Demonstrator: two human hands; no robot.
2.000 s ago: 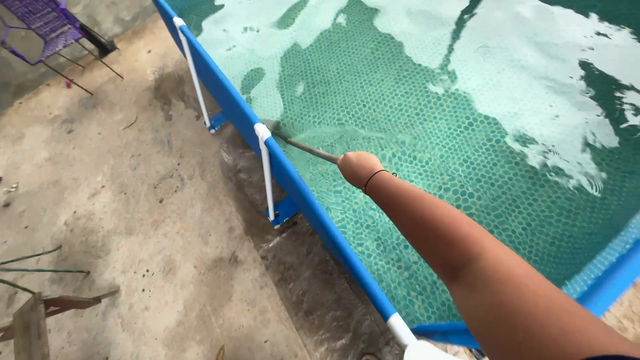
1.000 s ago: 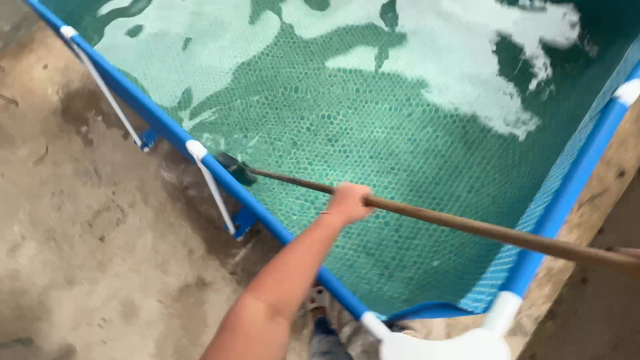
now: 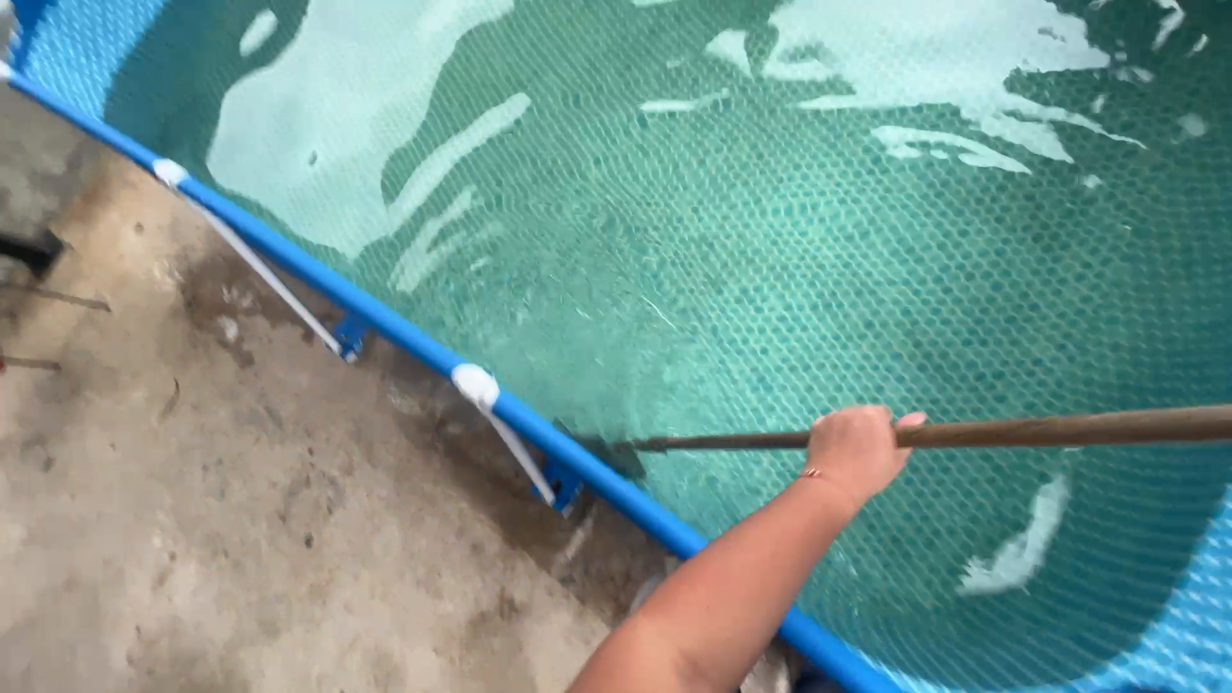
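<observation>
My left hand [image 3: 857, 452], with a thin bracelet at the wrist, is closed around a long wooden pole [image 3: 1059, 429] above the pool water. From the right edge the pole runs left and slightly down into the water. At its far end a dark head [image 3: 616, 454], blurred under the surface, lies close to the inner side of the pool's blue top rail [image 3: 635, 505]. Whether it touches the wall cannot be told. My right hand is out of view.
White joints [image 3: 475, 385] link the rail, and white slanted legs [image 3: 265, 274] with blue feet [image 3: 560, 486] stand on the wet-stained concrete floor [image 3: 289, 520]. A dark object [image 3: 34, 252] with thin rods is at the left edge. Bright reflections cover parts of the water.
Two seconds ago my right hand, with a black band, held the pole; now my left hand grips it. A second ago part of my right hand showed at the right edge. The view has shifted.
</observation>
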